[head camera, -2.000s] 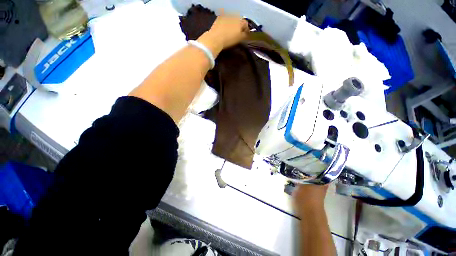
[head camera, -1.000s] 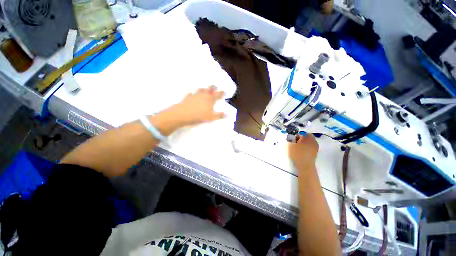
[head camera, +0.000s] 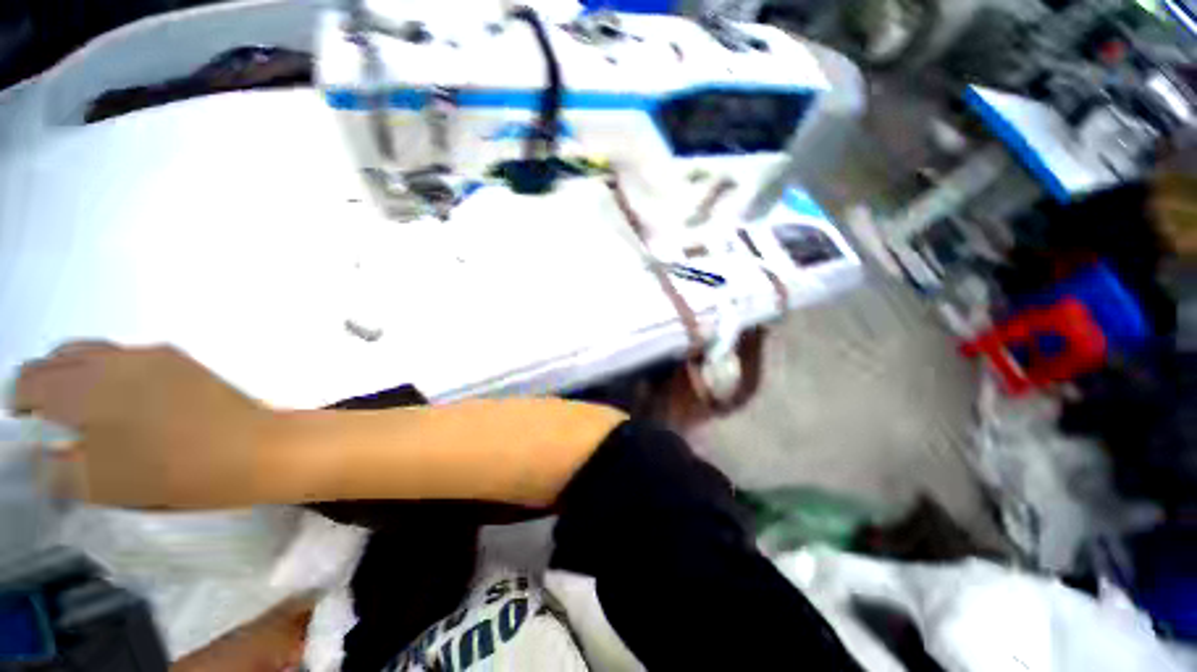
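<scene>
My right hand (head camera: pixel 118 420) is blurred at the left, over the table's front edge, its arm stretched across my body. Whether its fingers hold white cloth cannot be told. Of my left arm only a blurred piece of skin shows at the bottom left; that hand is not visible. The white sewing machine (head camera: pixel 591 112) stands at the top centre. Its needle area (head camera: pixel 414 194) is blurred. Dark brown fabric (head camera: pixel 197 82) lies at the table's back left. White on the table (head camera: pixel 184 223) blends with its surface, so any cloth edge is hidden.
Dark snips (head camera: pixel 696 274) lie right of the needle. A brown strip (head camera: pixel 683 315) hangs over the table's front edge. A red crate (head camera: pixel 1044 344) stands on the floor at the right. White cloth (head camera: pixel 971 610) lies at the lower right.
The view has swung right, so machine and table appear further left. My right hand has left the needle area and moved far left. My left hand has left the white cloth and gone from view.
</scene>
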